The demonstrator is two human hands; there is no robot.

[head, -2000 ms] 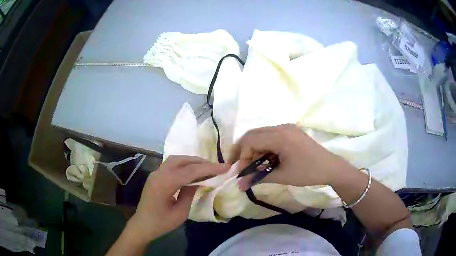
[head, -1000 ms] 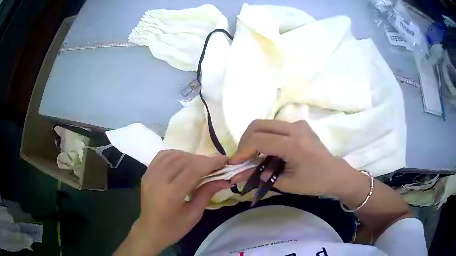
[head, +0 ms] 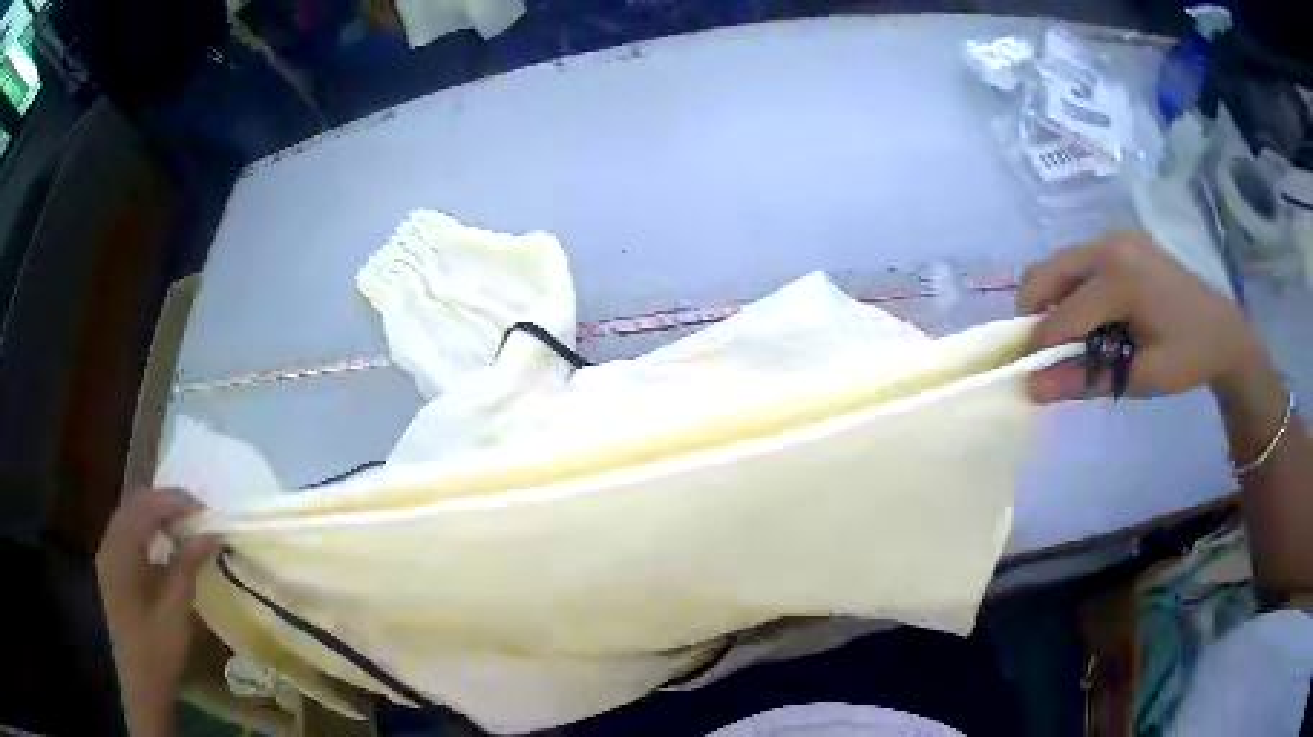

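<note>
A cream garment [head: 648, 533] is stretched taut between my hands, a seam or folded edge running across its top. My left hand [head: 156, 576] pinches its left end. My right hand [head: 1138, 324] pinches the right end, with small black thread snips [head: 1106, 360] held in the same hand, mostly hidden by the fingers. A gathered sleeve [head: 483, 288] lies on the table behind the garment. A dark cord [head: 324, 629] runs over the cloth at lower left, and a short loop of it shows by the sleeve.
The grey-blue table [head: 648, 159] has a tape measure [head: 281, 372] across it. Plastic bags of labels [head: 1073, 130], a tape roll [head: 1250, 195] and a blue spray bottle [head: 1184, 72] are at the upper right. A carton edge [head: 176, 346] is at the left. Cloth [head: 1202, 612] lies below the table's right side.
My hands have moved far apart, from close together at the front centre, and pulled the garment out sideways. The view has shifted, showing more of the table's far side.
</note>
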